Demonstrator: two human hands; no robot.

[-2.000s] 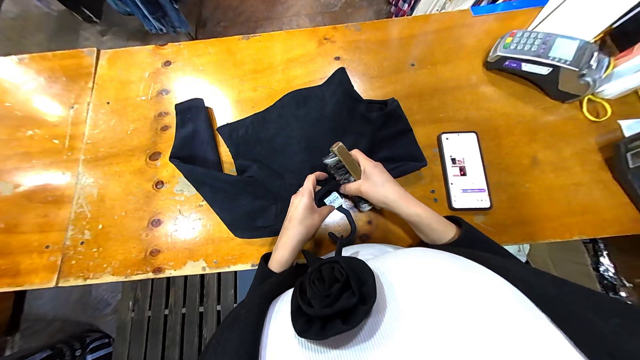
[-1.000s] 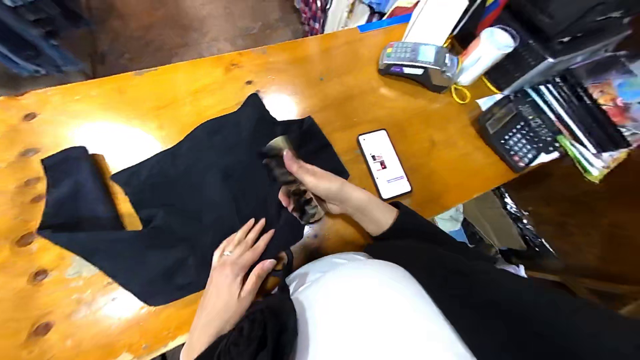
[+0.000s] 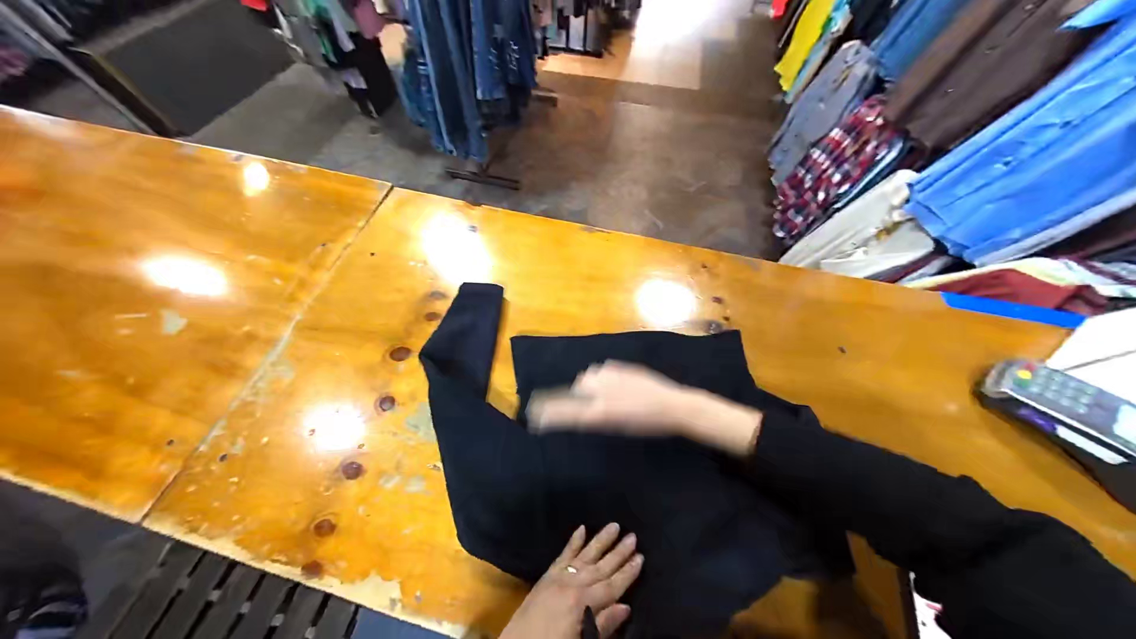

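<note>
A black long-sleeved garment (image 3: 657,506) lies spread on the varnished wooden counter (image 3: 355,293), one sleeve bent out to the left. My left hand (image 3: 586,577), with a ring on one finger, rests flat on its near part with the fingers spread. Over the upper middle of the garment is my right hand (image 3: 621,399), blurred by motion. Its fingers point left, and whether it touches the cloth or holds anything cannot be made out. A little of the phone (image 3: 927,612) shows under my right sleeve.
A card payment terminal (image 3: 1065,417) stands at the counter's right, near blue tape (image 3: 1012,309). Beyond the far edge hang jeans (image 3: 461,71) on a rack and shirts (image 3: 1029,160) at the right. A seam crosses the counter on the left.
The view has swung left and up. My right hand has moved from the garment's right side to its upper middle; the dark brown object it held is no longer seen. My left hand stays on the cloth.
</note>
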